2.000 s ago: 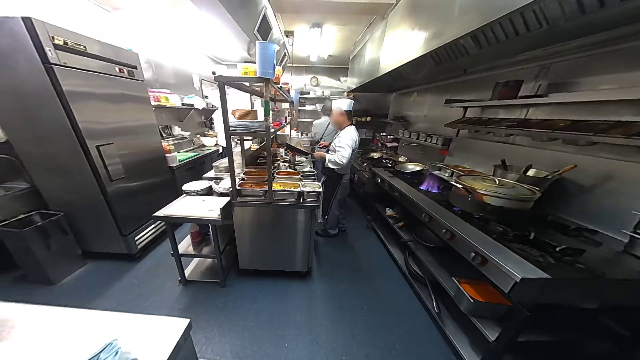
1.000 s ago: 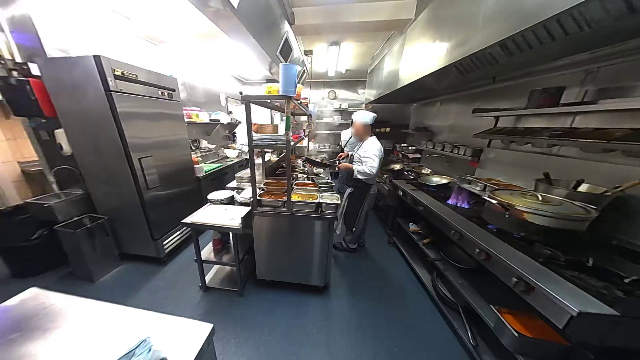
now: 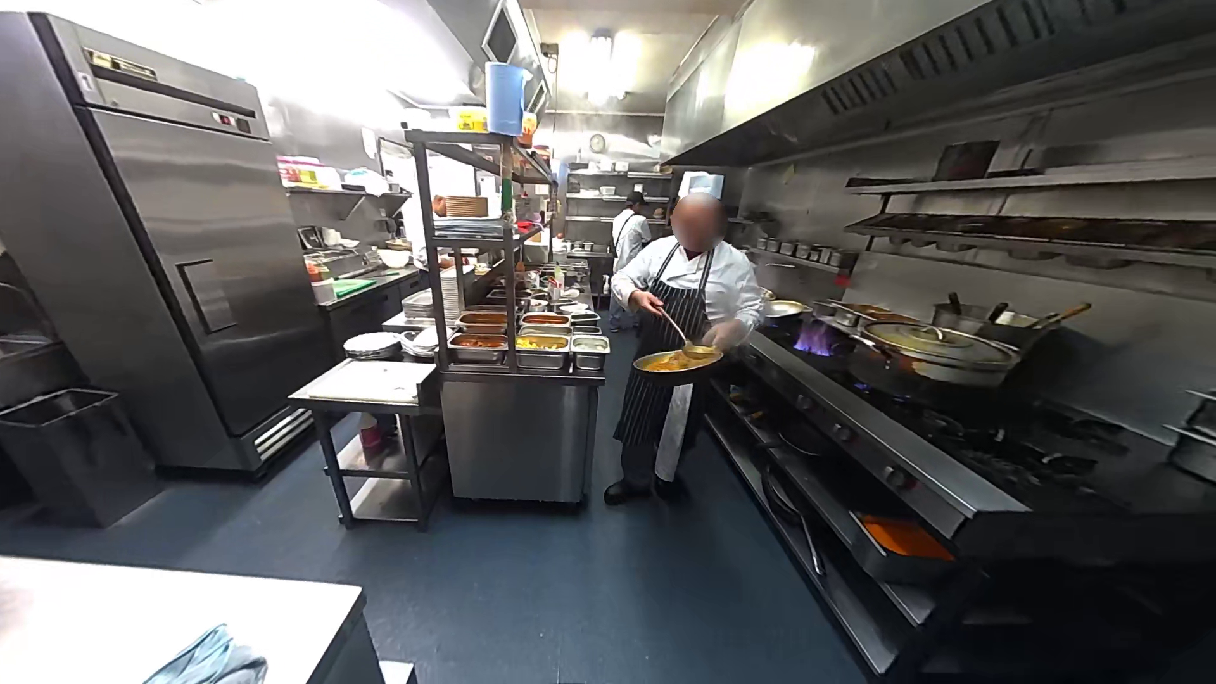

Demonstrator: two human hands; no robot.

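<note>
Neither my left hand nor my right hand shows in the head view. Nearest to me, at the lower left, a blue cloth [image 3: 211, 655] lies crumpled on a white worktop [image 3: 171, 608]. Further off, a co-worker [image 3: 698, 285] in a white jacket and striped apron faces this way. That person holds a frying pan [image 3: 677, 365] with yellowish food in it and has a ladle [image 3: 700, 351] over the pan. Beside the person, metal trays of food [image 3: 542, 350] stand on a steel counter [image 3: 518, 437] under a shelf rack.
A gas range [image 3: 883, 456] runs along the right, with a lit burner [image 3: 815, 338] and a large lidded pan [image 3: 940, 347]. A tray of orange food [image 3: 905, 539] sits low under it. At the left stand a steel refrigerator [image 3: 204, 247] and a bin [image 3: 81, 456]. Another person [image 3: 629, 237] works behind.
The co-worker, side-on at the range-side of the counter before, has turned to face this way, with the pan lower and in front of the apron. The person behind now shows apart from the co-worker.
</note>
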